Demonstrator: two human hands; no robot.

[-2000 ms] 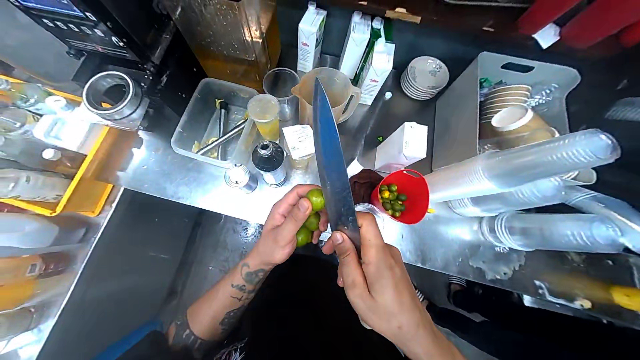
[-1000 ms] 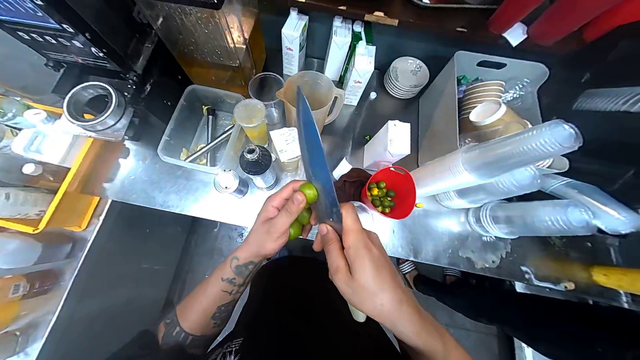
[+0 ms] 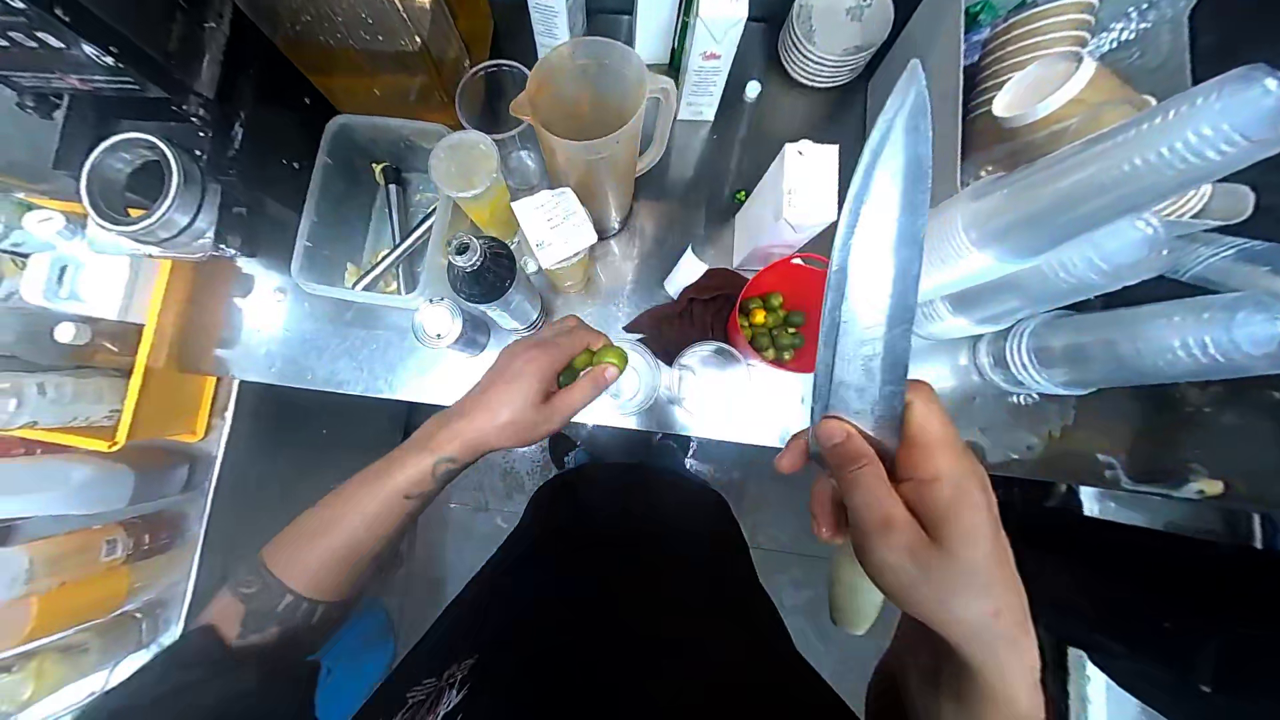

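My left hand (image 3: 535,385) is closed around several small green citrus fruits (image 3: 608,357) near the counter's front edge, just left of a clear plastic cup (image 3: 635,378). A second clear cup (image 3: 710,375) stands to the right of it. My right hand (image 3: 905,490) grips a large kitchen knife (image 3: 875,260) at the heel of its blade, with the tip pointing away from me and the pale handle hanging below the hand. Behind the blade's left side is a red plastic container (image 3: 808,290) with several small green fruits (image 3: 770,325) and an orange-yellow one in it.
A plastic pitcher (image 3: 590,110), a dark bottle (image 3: 490,275), a can (image 3: 447,325) and a bin with bar tools (image 3: 320,215) stand at the back left. A dark cloth (image 3: 690,315) and white carton (image 3: 790,205) are near the red container. Stacked clear cups (image 3: 1090,180) lie at right.
My hands have moved apart: the left, with the green fruits, is now over the counter edge by the clear cups, and the right has carried the knife to the right.
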